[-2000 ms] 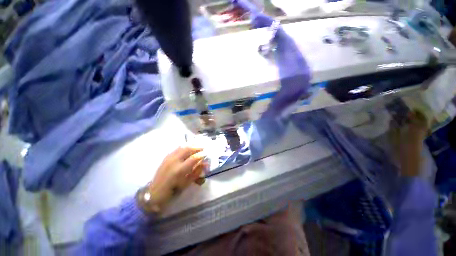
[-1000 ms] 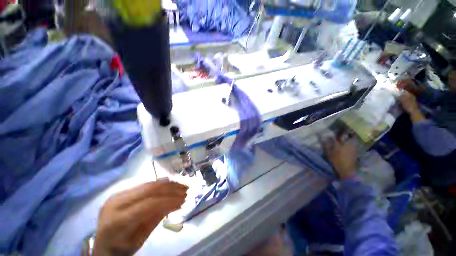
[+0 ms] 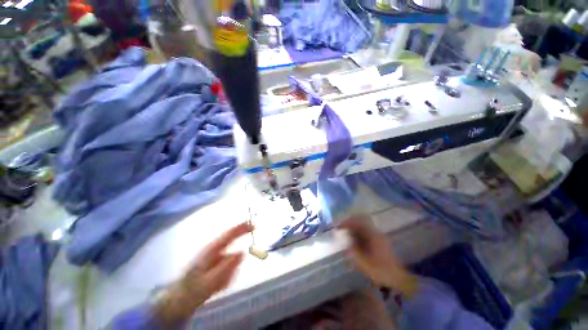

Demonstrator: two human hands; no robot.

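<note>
The white sewing machine head (image 3: 290, 138) has a blue stripe and a black panel. Its presser foot and needle area (image 3: 295, 198) is brightly lit. A small blue garment piece (image 3: 300, 231) lies under and beside the foot. My left hand (image 3: 209, 267) is left of the needle area, fingers apart and empty, close to a small tan patch (image 3: 258, 252) on the bed. My right hand (image 3: 371, 248) is blurred, just right of the garment piece near the table's front edge; I cannot tell whether it holds anything. A blue-violet cloth strip (image 3: 336, 138) drapes over the machine arm.
A large heap of blue garments (image 3: 142, 148) lies at the left. A black tapered cup (image 3: 238, 90) rises from the machine head. A parts tray (image 3: 290, 90) is behind the arm. More blue cloth (image 3: 419, 193) lies under the arm at right. A ruler (image 3: 284, 283) runs along the front edge.
My right hand has moved from the machine's right end to beside the needle area. My left hand has drawn back from the needle area, its fingers spread. The view has shifted.
</note>
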